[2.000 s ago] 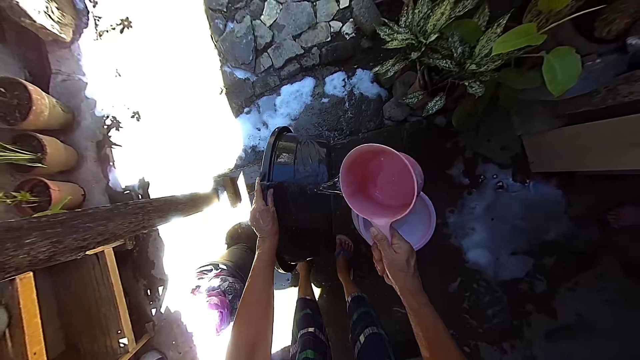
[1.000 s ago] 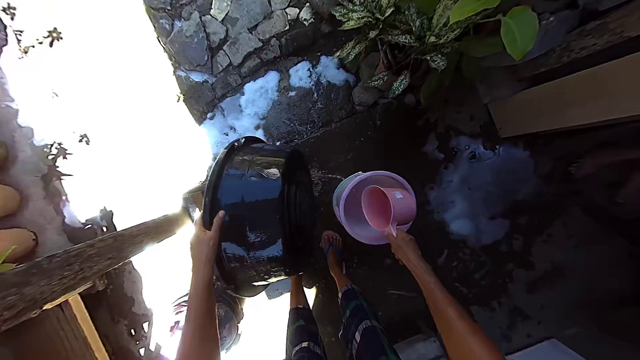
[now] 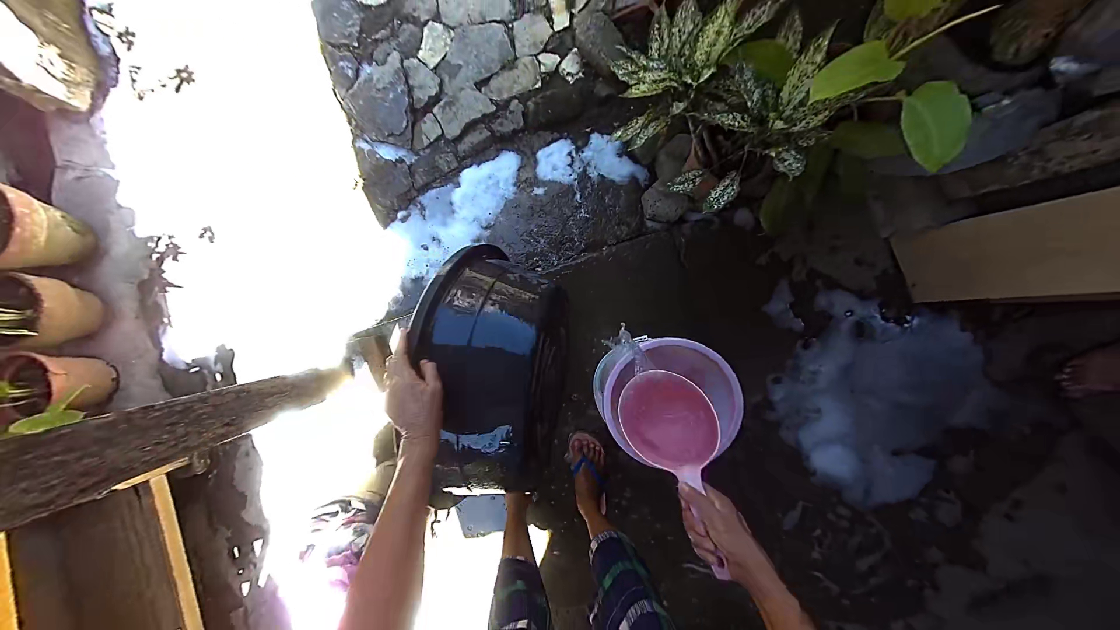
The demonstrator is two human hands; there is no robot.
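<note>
My left hand (image 3: 415,398) grips the rim of a large black plastic tub (image 3: 490,350), which is tilted on its side with its wet outer wall toward my right. By its handle my right hand (image 3: 722,529) holds a pink plastic dipper (image 3: 669,422), and water splashes off the dipper's far edge. Beneath the dipper stands a pink bucket (image 3: 728,385), partly covered by it. The inside of the tub is turned away from view. My feet in flip-flops are just below the tub and bucket.
White foam (image 3: 464,206) lies by a stone wall (image 3: 477,74), and more foamy water (image 3: 862,402) spreads on the dark wet ground at right. Leafy plants (image 3: 735,87) grow behind. A wooden post (image 3: 175,420) and clay pots (image 3: 66,385) are at left. Someone's bare foot (image 3: 1089,372) shows at the right edge.
The dipper was down in the bucket one second ago; now it is raised over it with water splashing. The black tub stays tilted in my left hand.
</note>
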